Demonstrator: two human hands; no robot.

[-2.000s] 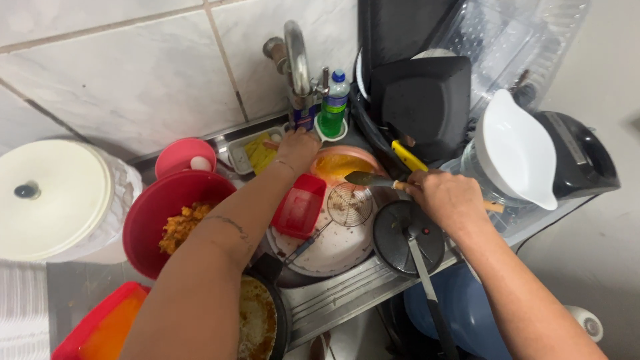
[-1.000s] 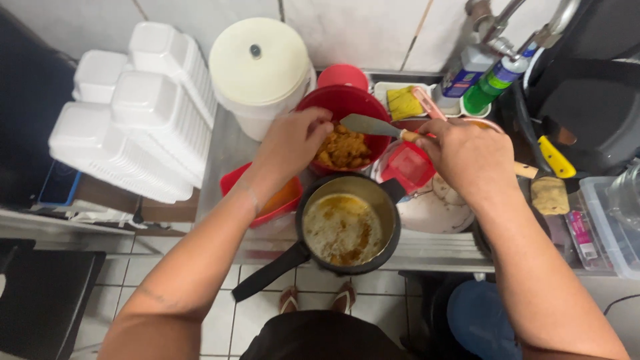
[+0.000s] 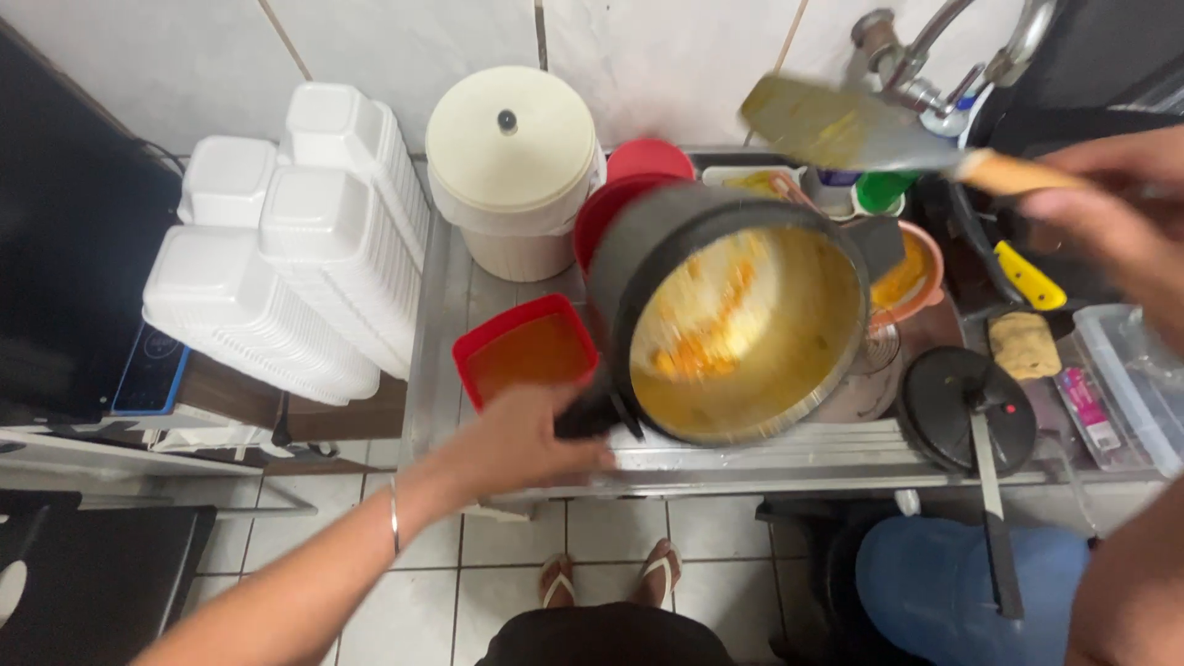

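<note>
My left hand (image 3: pixel 523 439) grips the black handle of a pressure cooker pot (image 3: pixel 749 324), which is lifted and tilted so that its inside shows orange food bits and yellowish residue. At the upper right my right hand (image 3: pixel 1110 199) holds a spatula (image 3: pixel 851 125) by its wooden handle; the wide metal blade is smeared with yellow and points left, above the pot. Behind the pot, a red bowl (image 3: pixel 601 217) is mostly hidden. Left of the pot stands a red square container (image 3: pixel 525 351) of orange liquid. The hands and pot are partly blurred.
White foam boxes (image 3: pixel 314 268) are stacked at left, beside a cream lidded container (image 3: pixel 513 139). The faucet (image 3: pixel 916 65) rises at upper right. A black lid (image 3: pixel 967 412) with a long handle juts over the sink edge. A yellow-handled utensil (image 3: pixel 1029 276) and a sponge (image 3: pixel 1024 345) lie at right.
The pot, upright with its handle free a second ago, is now in my left hand, raised and tilted. My right hand with the spatula has moved right, away from the red bowl.
</note>
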